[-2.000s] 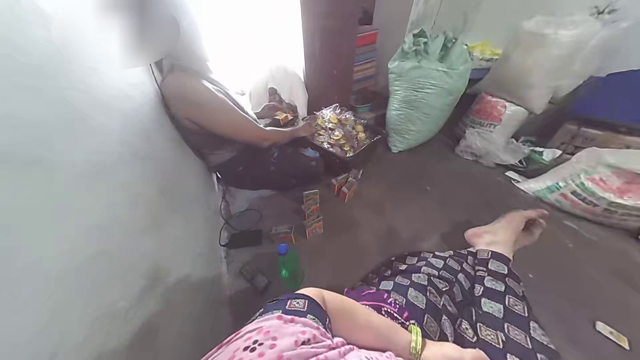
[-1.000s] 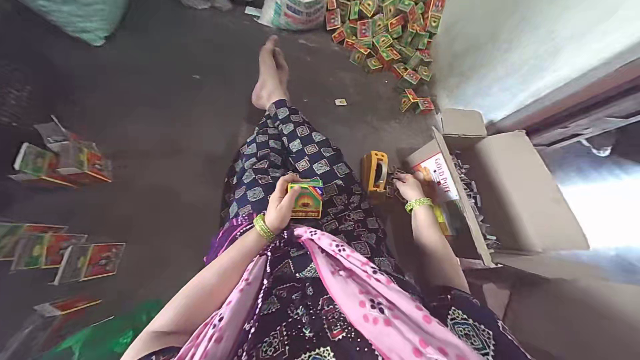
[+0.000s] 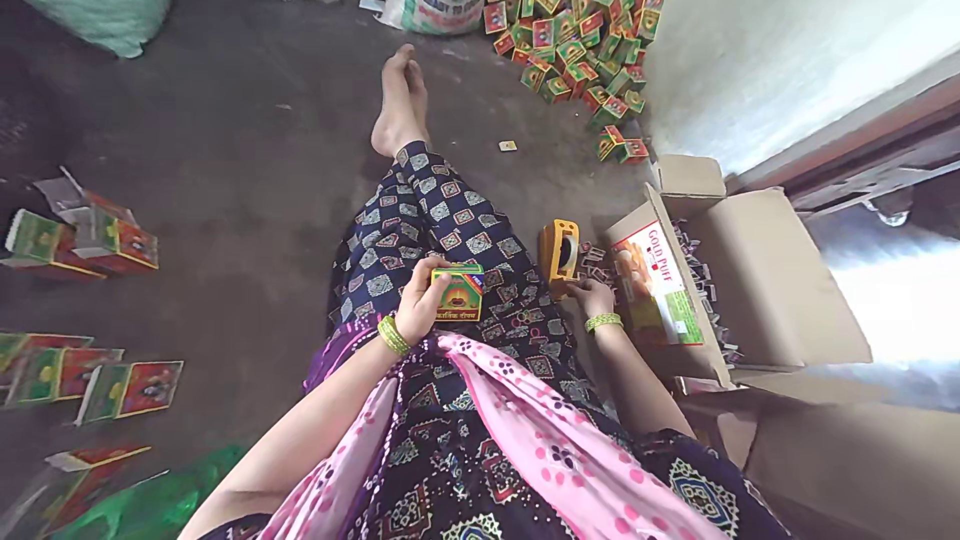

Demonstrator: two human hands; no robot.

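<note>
My left hand holds a small green, yellow and red printed carton upright over my lap, thumb on its front face. To the right, on the floor beside my leg, stands a yellow tape dispenser with a roll of tape in it. My right hand is at the near end of the dispenser, with its fingertips touching it; whether they pinch a piece of tape cannot be told. Several small dark pieces lie between the dispenser and an open cardboard box.
The cardboard box holds many small items. A pile of small printed cartons lies ahead by the wall. More open-ended cartons stand at left, near a green plastic bag. A white printed sack lies beyond my feet.
The view has swung from a seated person across the room down to my lap. Between one second ago and now, both hands have stayed nearly in place, the left still holding the carton.
</note>
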